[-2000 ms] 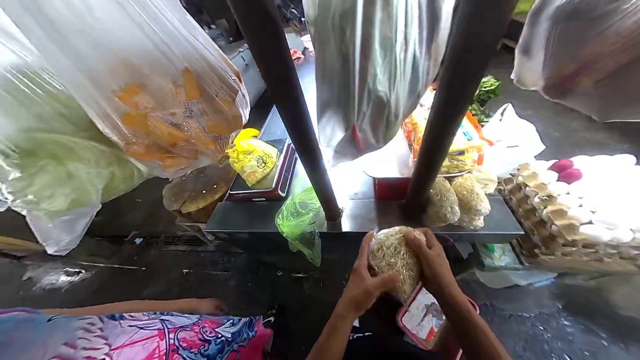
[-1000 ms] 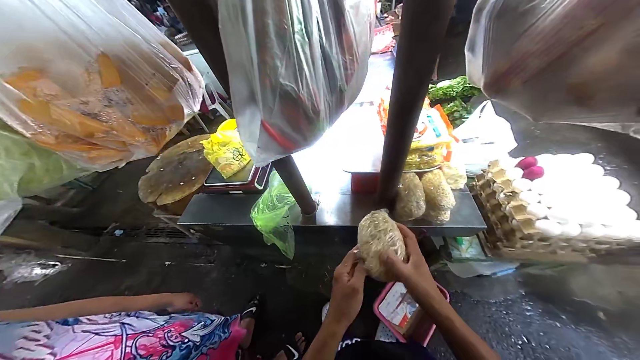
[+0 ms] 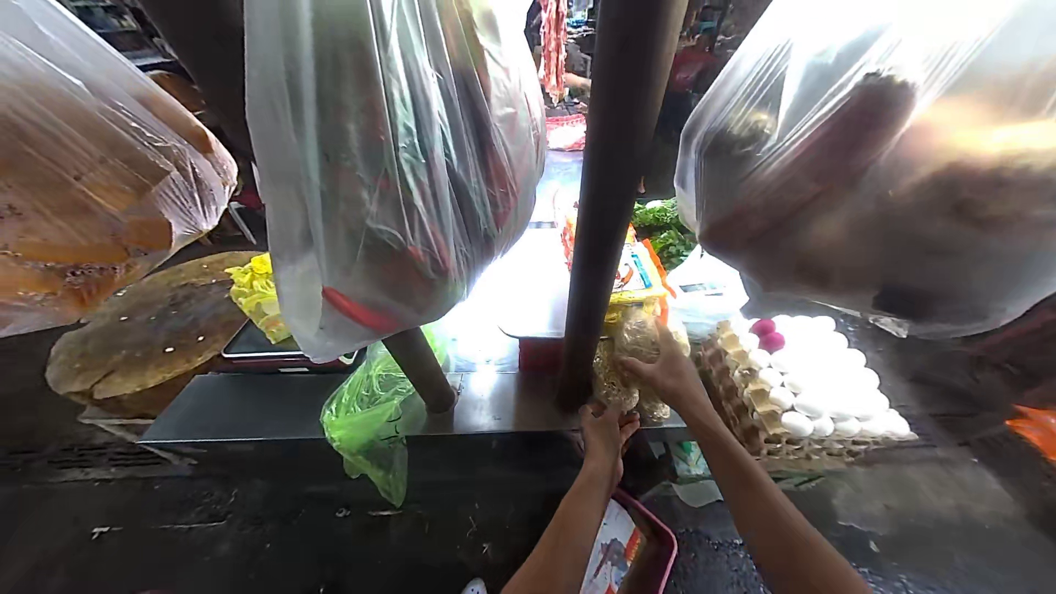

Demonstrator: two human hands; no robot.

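Several clear plastic bags of bean sprouts (image 3: 615, 375) stand at the right end of the metal counter (image 3: 272, 406). My right hand (image 3: 667, 371) reaches over them, its fingers on an upper bag (image 3: 639, 334). Low at the counter's front edge, my left hand (image 3: 606, 429) touches the bottom of a bag; how firmly it grips cannot be told. A dark post (image 3: 615, 190) rises just left of the bags. Behind them lie orange and yellow printed packets (image 3: 639, 272).
Filled plastic bags (image 3: 388, 165) hang close in front. Trays of white eggs (image 3: 813, 379) flank the sprouts on the right. A green plastic bag (image 3: 371, 429) droops over the counter edge. A scale (image 3: 280, 351) and a round wooden block (image 3: 157, 322) are left; a pink-rimmed tub (image 3: 660, 536) is below.
My hands have moved from in front of the counter, where they held a bag of sprouts, up to the bags on it. The view has shifted closer to the hanging bags.
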